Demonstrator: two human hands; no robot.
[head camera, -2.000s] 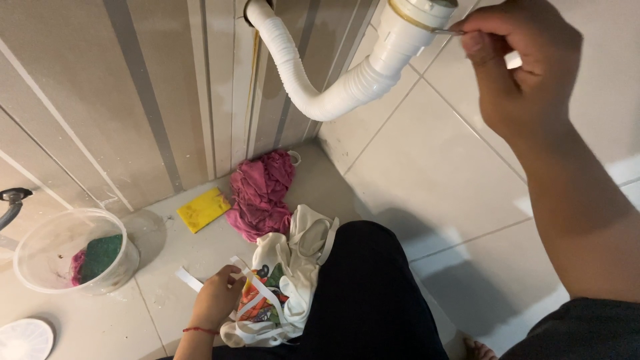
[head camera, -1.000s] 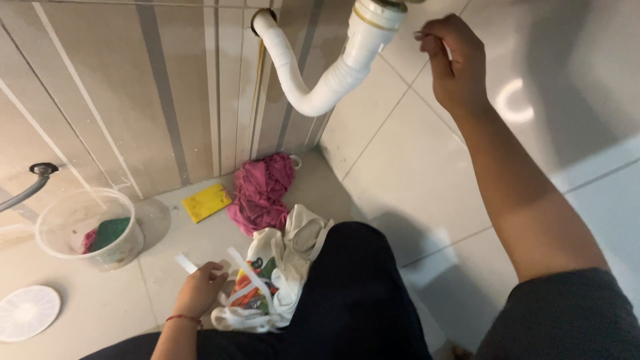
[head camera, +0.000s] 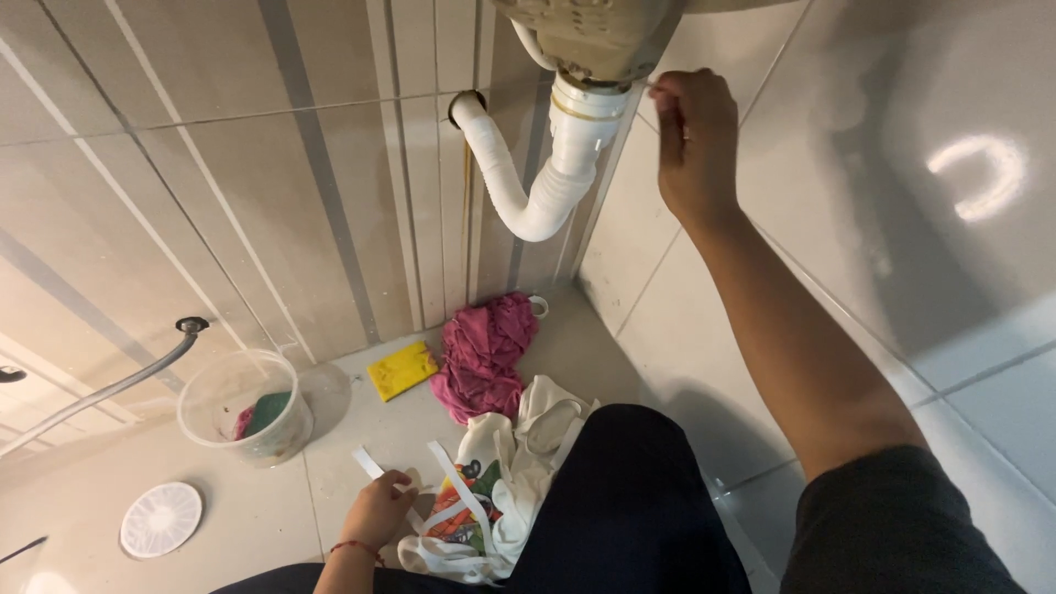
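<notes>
A white corrugated plastic drain pipe (head camera: 536, 206) curves from a hole in the tiled wall up to the underside of a sink basin (head camera: 606, 33). Beside the pipe's top collar, my right hand (head camera: 701, 136) is raised with its fingertips pinched together; whether something thin is between them is too blurred to tell. Low down, my left hand (head camera: 379, 507) rests at white straps (head camera: 462, 487) of a white printed cloth (head camera: 536, 478), its fingers partly curled. Whether it grips a strap is unclear. A crumpled pink cloth (head camera: 487, 351) and a yellow sponge (head camera: 403, 370) lie near the wall.
A clear plastic tub (head camera: 239, 437) holding a green scouring pad (head camera: 268, 411) stands on the floor at the left. Near it lies a round white lid (head camera: 162, 520). A grey flexible hose (head camera: 124, 386) runs from the wall. My knee (head camera: 635, 495) is beside the white cloth.
My right hand was at the pipe's collar with a thin item in its pinch, then moved off to the right. It is now close beside the basin's underside. The view has shifted to show the basin.
</notes>
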